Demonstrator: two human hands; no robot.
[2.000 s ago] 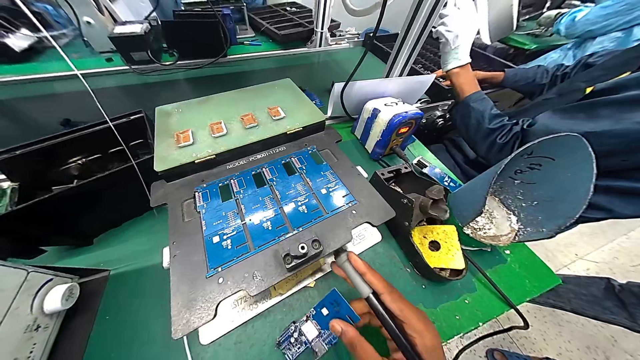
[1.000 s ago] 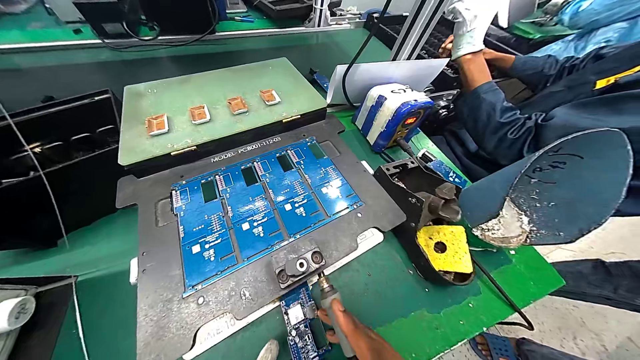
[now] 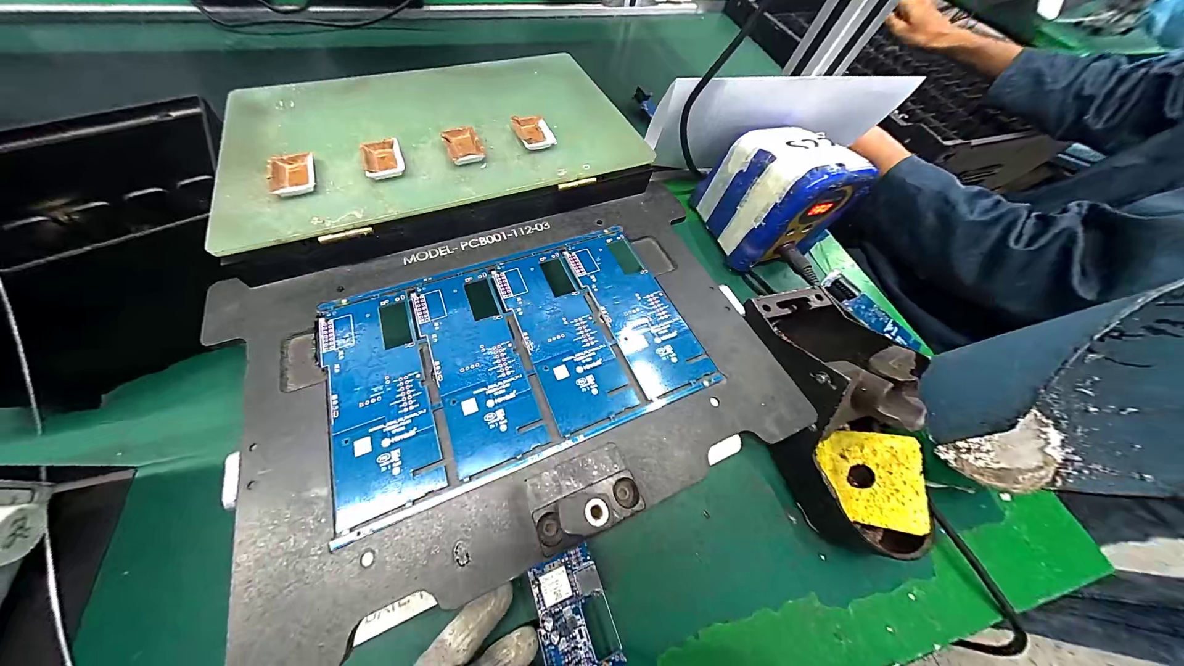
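Observation:
Two gloved fingertips of my left hand (image 3: 481,634) show at the bottom edge, beside the left edge of a small populated blue circuit board (image 3: 569,606); the rest of that hand is cut off, so its grip is hidden. My right hand is out of view. Just above the small board lies a dark fixture plate (image 3: 287,518) with a dark block (image 3: 592,499) at its front edge. A blue panel of several joined circuit boards (image 3: 490,370) lies in the plate. Behind it, a pale green hinged lid (image 3: 416,120) carries several small white-edged squares with brown tops (image 3: 292,174).
To the right stand a blue-and-white soldering station (image 3: 786,199), a black iron holder with a yellow sponge (image 3: 874,481), and a blue curved sheet (image 3: 1091,398). Another person's sleeved arms (image 3: 999,231) are at the upper right. A dark bin (image 3: 102,240) stands left.
My right hand and the tool with a dark handle it held have left the view. The gloved fingertips show more at the bottom edge than one second ago.

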